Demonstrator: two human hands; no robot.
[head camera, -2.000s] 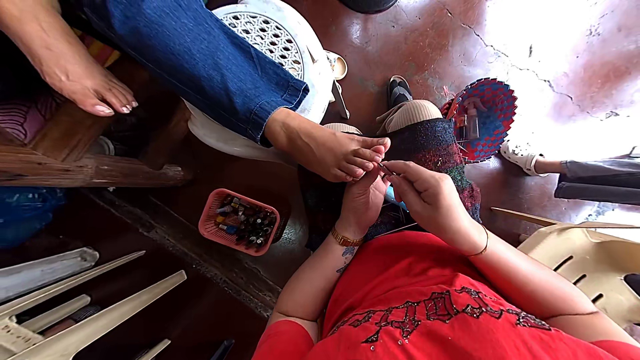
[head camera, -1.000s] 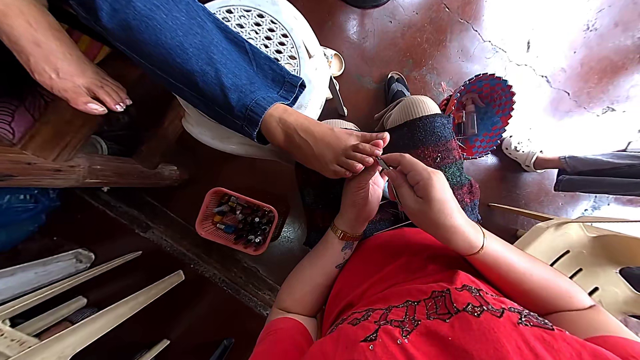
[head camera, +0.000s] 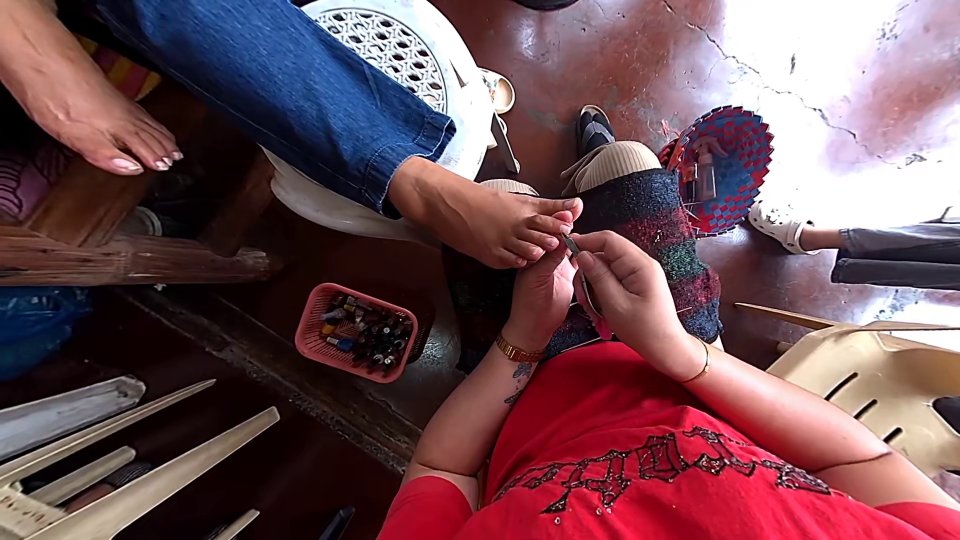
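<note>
A person's bare foot (head camera: 480, 214) extends from a blue denim trouser leg (head camera: 300, 97) and rests over my lap, toes toward my hands. My left hand (head camera: 546, 289) is under the toes, with its fingers and thumb against them. In my right hand (head camera: 626, 285) is a small metal nail tool, likely a cuticle nipper (head camera: 571, 244), its tip at a toenail of the middle toes. Its handles are partly hidden by my fingers. Something pink shows just below the tool. A dark striped knitted cloth (head camera: 660, 240) covers my lap.
A pink plastic basket (head camera: 301, 339) of nail polish bottles stands low left. Behind the foot is a white plastic stool (head camera: 469, 120). A red and blue woven basket (head camera: 759, 169) holds a spray bottle. Wooden beams (head camera: 135, 259), another foot (head camera: 90, 120) and beige plastic chairs (head camera: 817, 360) flank me.
The foot and both hands stay together in much the same place. My right hand has shifted slightly at the toes with the tool in it.
</note>
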